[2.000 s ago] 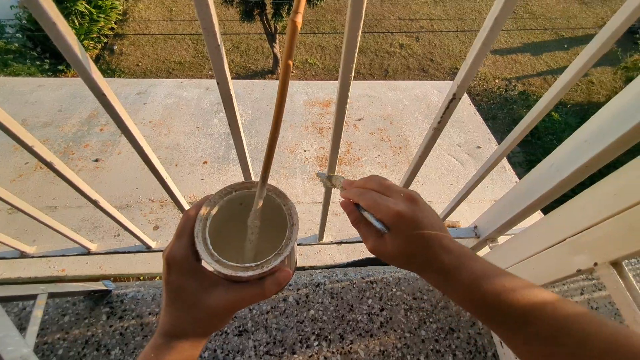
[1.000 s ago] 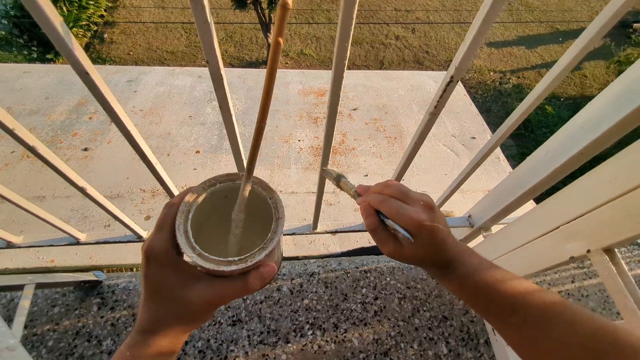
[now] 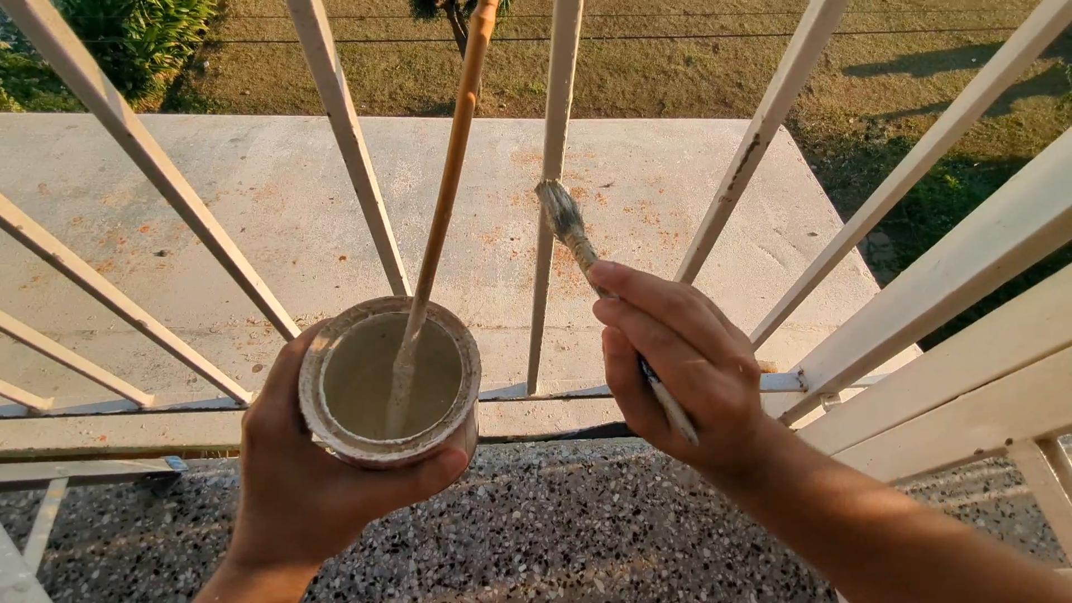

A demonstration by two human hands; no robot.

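My left hand (image 3: 335, 486) grips a round paint can (image 3: 314, 402) from its left and near side. Pale paint shows inside it, and a thin wooden stick (image 3: 452, 159) stands in the can, leaning against its far side and rising out past the top of the view. In my right hand (image 3: 687, 360) is a paintbrush (image 3: 565, 218), its handle between thumb and fingers. The brush's bristles point up and left and lie at the middle metal baluster (image 3: 559, 100) of the white railing. My right thumb is partly hidden.
More white balusters (image 3: 347, 142) slant on both sides, one with a dark mark. A broad white rail (image 3: 946, 276) runs at the right. Beyond lies a concrete ledge (image 3: 209, 193) with rusty specks, then grass. Speckled terrazzo (image 3: 502, 528) is below, with a white metal frame (image 3: 84, 471) at lower left.
The brush tip has moved up along the middle baluster from near its lower part, and the brush now points more steeply upward. My left hand still holds the can.
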